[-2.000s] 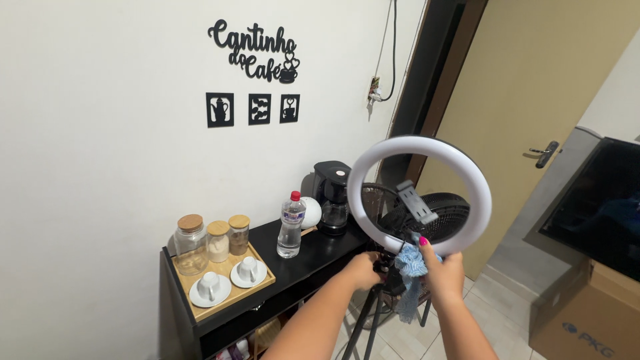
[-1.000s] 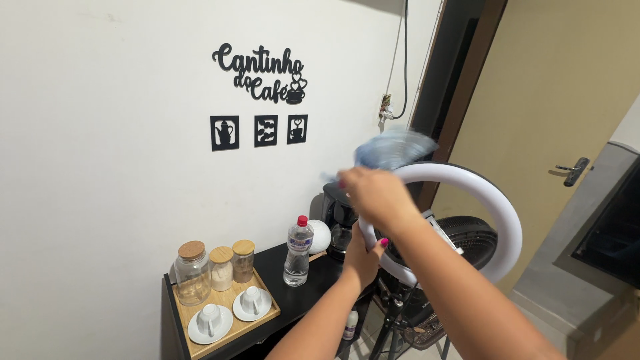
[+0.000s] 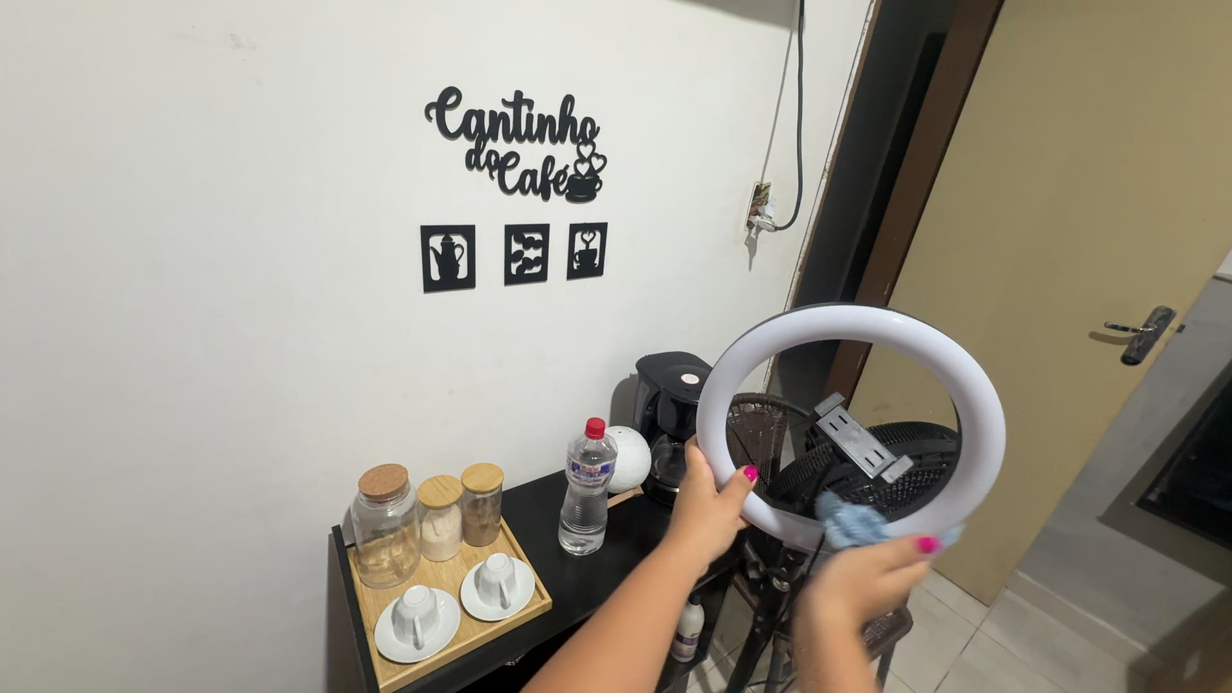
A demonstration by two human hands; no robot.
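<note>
A white ring light (image 3: 980,433) stands on a black tripod (image 3: 760,616), with a grey phone holder (image 3: 861,438) inside the ring. My left hand (image 3: 710,505) grips the lower left side of the ring, thumb on its front. At the ring's bottom edge, my right hand (image 3: 861,582) holds a light blue cloth (image 3: 852,522) against it; this hand is slightly blurred. The cloth is bunched and partly hidden behind the ring and fingers.
A black cabinet (image 3: 539,500) left of the tripod bears a wooden tray (image 3: 531,584) with jars and cups, a clear bottle (image 3: 585,491) with a red cap and a black coffee maker (image 3: 672,385). A black fan (image 3: 910,472) is behind the ring; a beige door (image 3: 1049,241) stands at right.
My right hand and the cloth have moved from the ring's upper left down to its bottom edge. My left hand, near the ring's base two seconds ago, now grips its left side.
</note>
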